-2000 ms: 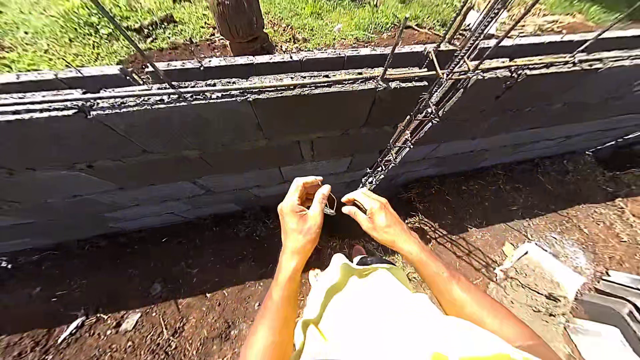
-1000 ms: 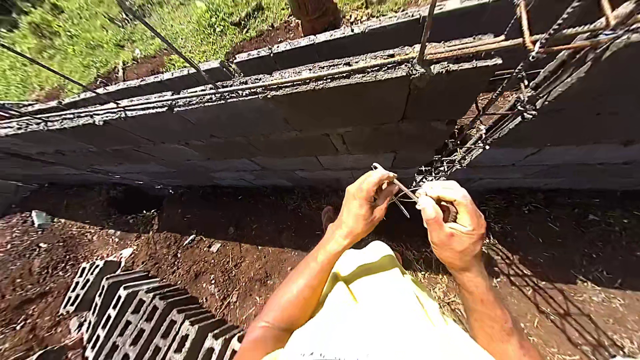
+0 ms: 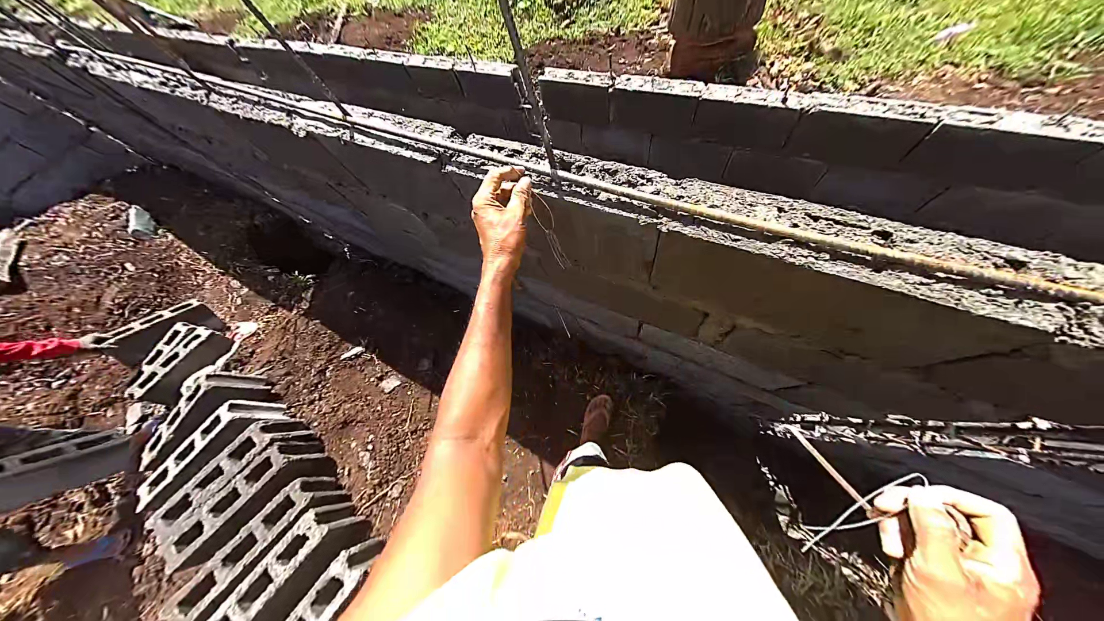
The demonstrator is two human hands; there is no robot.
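My left hand (image 3: 503, 216) reaches to the top of the concrete block wall (image 3: 595, 237), its fingertips at the horizontal steel rebar (image 3: 759, 222), just left of an upright rebar (image 3: 528, 86). A thin loop of tie wire (image 3: 552, 231) hangs beside those fingers; whether they grip the wire or the bar is unclear. Low at the right, my right hand (image 3: 957, 543) is closed around bent pieces of tie wire (image 3: 849, 517). Near it lies a mortar-crusted rebar cage (image 3: 940, 438) in front of the wall.
Hollow concrete blocks (image 3: 250, 492) stand in a row on the soil at lower left. A co-worker's red sleeve and gloved hand (image 3: 73, 347) touch a block there. Behind the wall run a second block wall (image 3: 759, 129) and a wooden post (image 3: 711, 39). More upright rebars rise at upper left.
My hands were close together at the wires; now they are far apart, the left up at the wall top and the right low at the right. The view has shifted strongly.
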